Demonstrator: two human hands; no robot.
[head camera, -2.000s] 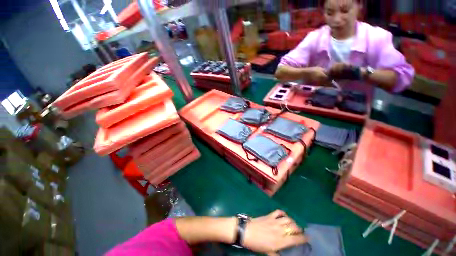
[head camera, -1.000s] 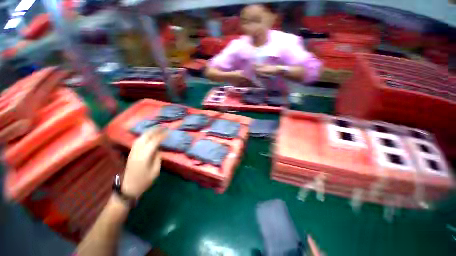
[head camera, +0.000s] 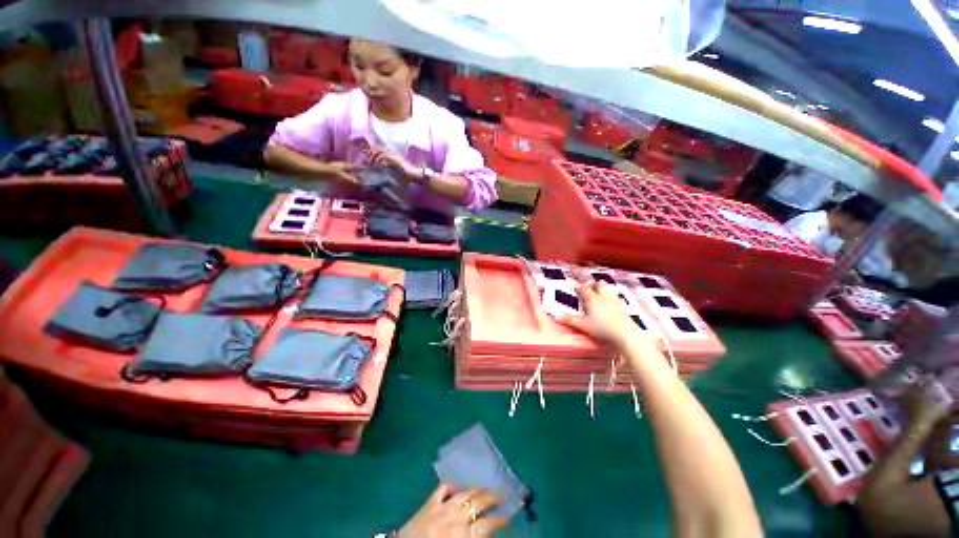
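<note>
My left hand (head camera: 452, 513), cut off by the bottom edge, has its fingers on a flat grey drawstring pouch (head camera: 478, 460) on the green bench. My right hand (head camera: 603, 317) reaches over the right tray stack (head camera: 500, 305), its fingers closed on a small white device (head camera: 563, 301) with a dark screen. Other white devices (head camera: 673, 307) lie in that tray, with white straps hanging over its front. Several plump grey pouches (head camera: 200, 343) with black cords lie on the left tray stack (head camera: 47, 284).
Flat grey pouches (head camera: 428, 287) lie between the stacks. A tall red grid stack (head camera: 641, 236) stands beyond the right trays. A person in a pink shirt (head camera: 447, 137) works opposite behind another tray (head camera: 358, 241). Another worker's arm (head camera: 889, 473) and device tray (head camera: 804, 454) are at the right.
The view has swung right. My left hand has left the left tray area and is now on the flat pouch at the bottom. My right hand has reached onto the right tray.
</note>
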